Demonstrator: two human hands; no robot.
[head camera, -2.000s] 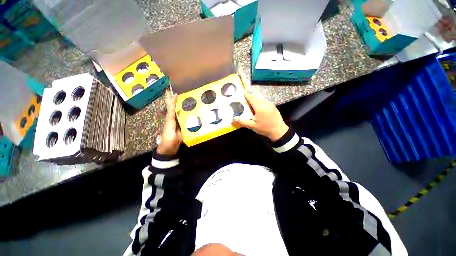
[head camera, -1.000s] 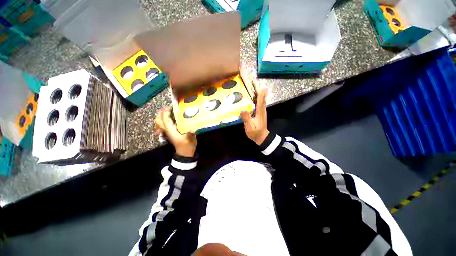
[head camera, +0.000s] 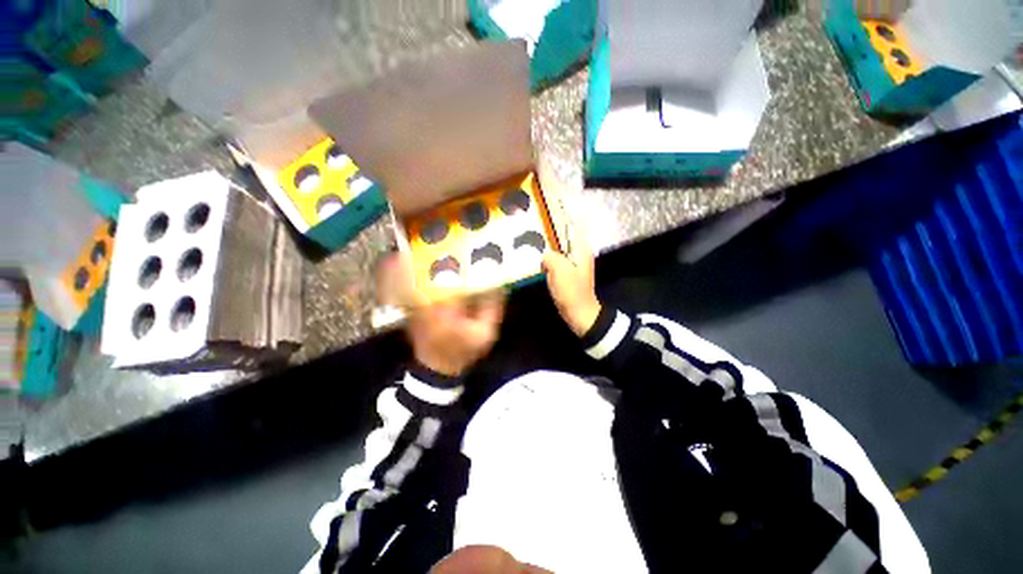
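A folding box (head camera: 544, 228) stands open at the bench's front edge, its grey lid (head camera: 449, 126) raised behind it. The yellow six-hole insert (head camera: 461, 231) sits down inside the box. My left hand (head camera: 447, 327) is blurred at the box's front left corner; whether it grips the box is unclear. My right hand (head camera: 573, 278) is at the box's right side, with its thumb near the front right corner and fingers along the side wall.
A stack of white six-hole inserts (head camera: 168, 269) leans at the left. Filled boxes stand behind it (head camera: 343, 213), at the far left (head camera: 56, 252) and far right (head camera: 914, 81). An empty open box (head camera: 670, 157) stands to the right. A blue crate (head camera: 954, 252) is at the right.
The yellow insert has gone from above the box down inside it. My left hand has moved from the box's left side to its front left corner. My right hand has moved lower along the right side.
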